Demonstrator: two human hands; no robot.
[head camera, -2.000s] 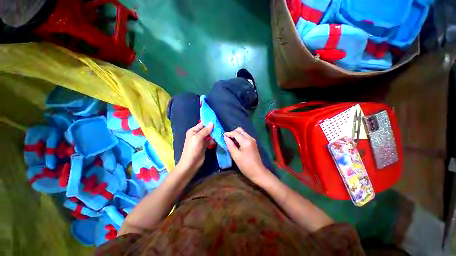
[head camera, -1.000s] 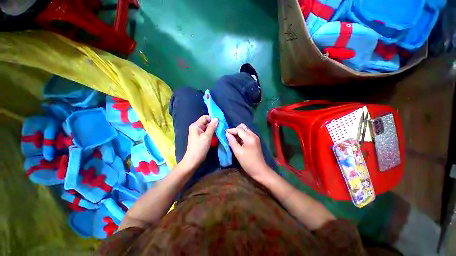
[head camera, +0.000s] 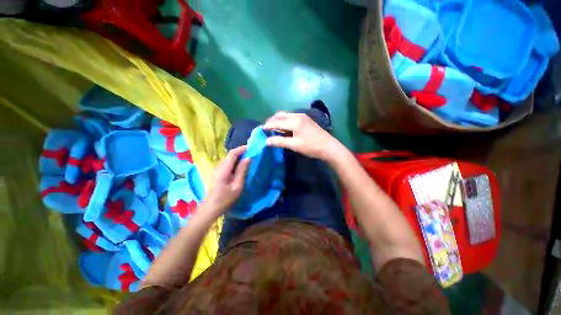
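Note:
A light blue plush gift-box piece (head camera: 263, 184) lies over my lap with its smooth inside face up and its raised rim showing. No red shows on it. My left hand (head camera: 229, 179) grips its left edge near the upper corner. My right hand (head camera: 298, 136) pinches the rim at the top corner, with the fingers bent over it. The fingertips of both hands are close together at that corner. The underside of the piece is hidden.
A yellow sack (head camera: 184, 117) full of blue pieces with red bows lies at left. A carton (head camera: 393, 114) heaped with pieces stands at upper right. A red stool (head camera: 393, 178) at right holds a glittery phone (head camera: 479, 209) and a patterned case (head camera: 440, 243). Another red stool (head camera: 144, 31) stands at upper left.
The piece was held narrow, edge up, and now lies opened with its inside face showing. My right hand has moved up to its top corner. The whole view has shifted slightly.

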